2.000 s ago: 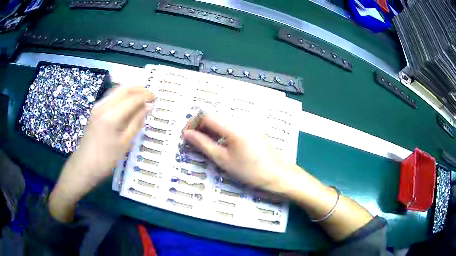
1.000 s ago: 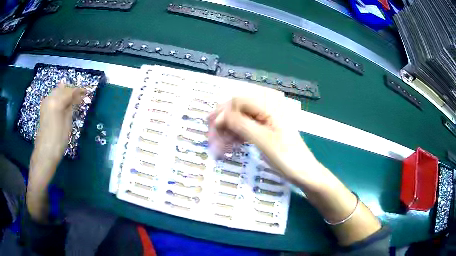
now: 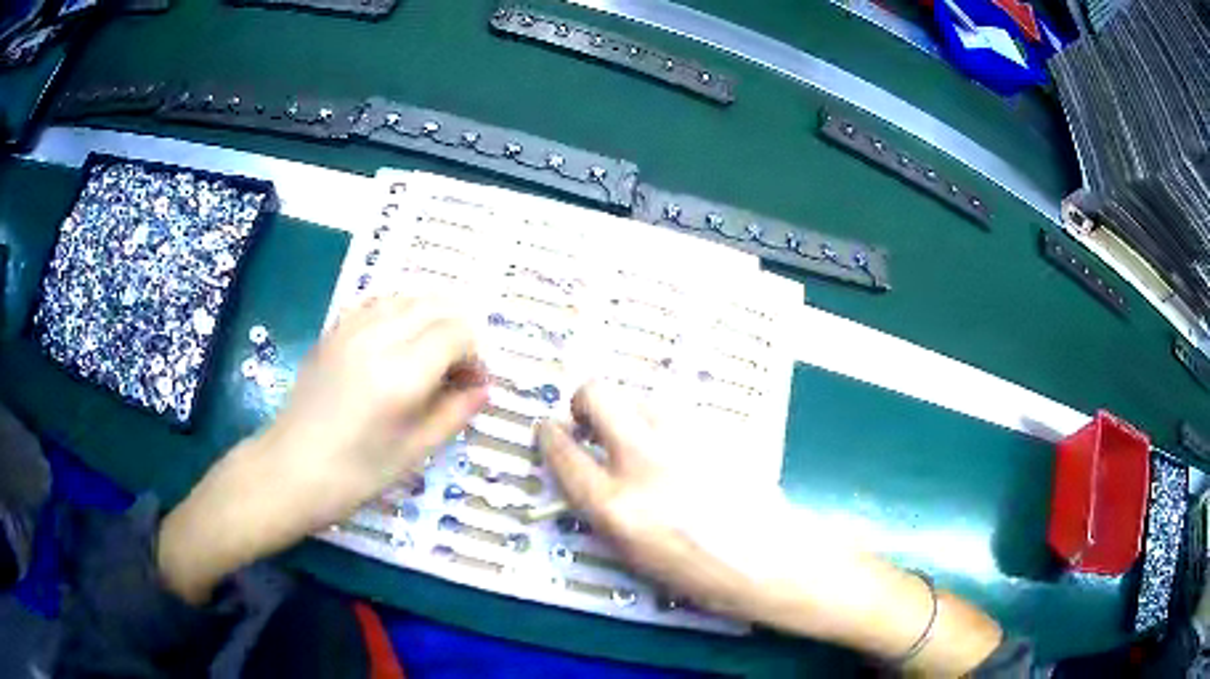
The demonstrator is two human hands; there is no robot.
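Observation:
The white slotted board (image 3: 664, 299) lies on the green bench with rows of dumbbell-shaped slots. Small dark and silver round parts sit in some slot ends. My left hand (image 3: 385, 385) is over the board's left half, fingers curled with fingertips together; what it holds is too small to tell. My right hand (image 3: 624, 484) is beside it over the middle, thumb and fingers close together. A thin pale stick (image 3: 541, 512) shows just below its fingers. The black parts tray (image 3: 139, 285), heaped with silver parts, is at the left. A few loose rings (image 3: 262, 358) lie beside it.
Dark fixture strips (image 3: 498, 149) with round silver positions lie on the belt beyond the board. A red bin (image 3: 1101, 493) stands at the right, beside another tray of silver parts (image 3: 1164, 544). Stacked boards (image 3: 1141, 120) and a blue bin (image 3: 989, 47) are at the upper right.
My left hand has moved from the parts tray to over the board. My right hand has moved slightly down the board. The strips on the belt have shifted right.

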